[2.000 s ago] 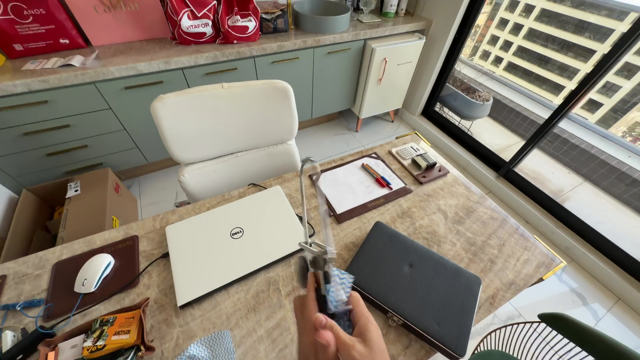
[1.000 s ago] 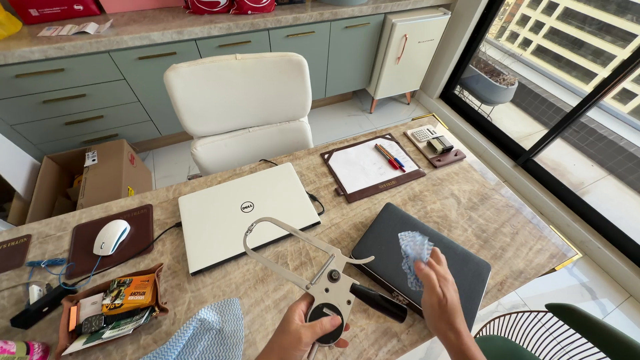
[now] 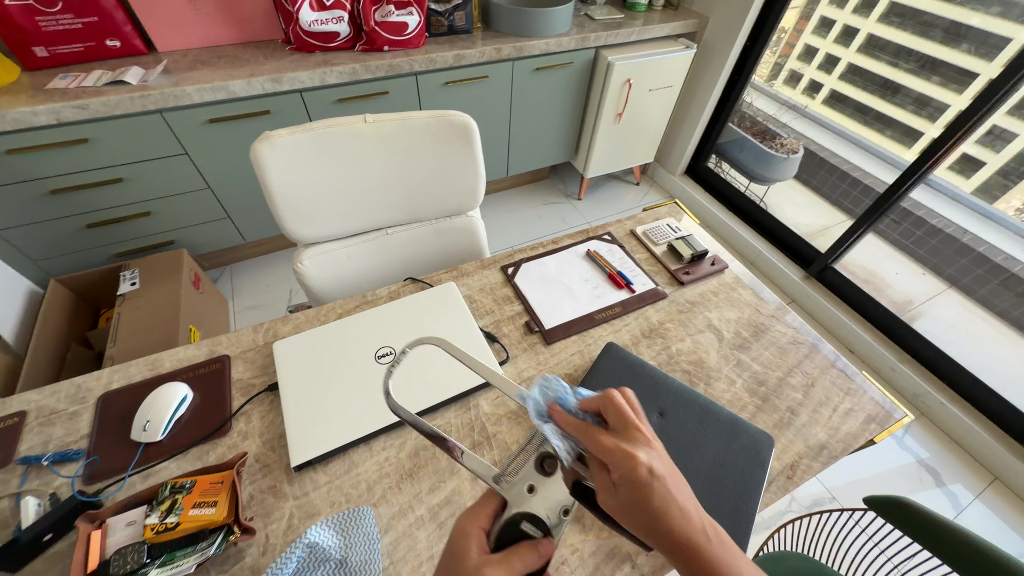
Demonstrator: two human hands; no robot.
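My left hand (image 3: 492,538) grips the body of a metal skinfold caliper (image 3: 534,482) at the bottom centre, thumb on its round black part. The caliper's two curved arms reach up and left over a white Dell laptop (image 3: 360,392), their tips close together near its logo. My right hand (image 3: 640,472) pinches a crumpled blue and white cloth (image 3: 552,400) against the right arm of the caliper, just above its coiled spring. Behind the right hand lies a dark grey padded case (image 3: 696,424). A second wavy-patterned cloth (image 3: 332,544) lies at the bottom edge.
On the stone-topped desk (image 3: 760,352) are a clipboard (image 3: 560,292) with pens, a calculator (image 3: 668,232), a mouse (image 3: 162,412) on a brown pad and a leather tray (image 3: 240,480) of cards. A white chair (image 3: 372,184) stands behind; a green chair (image 3: 920,532) is at lower right.
My right hand, with the cloth, has moved left from over the grey case onto the caliper's arm. The caliper has turned, and its arms now come together at the upper left.
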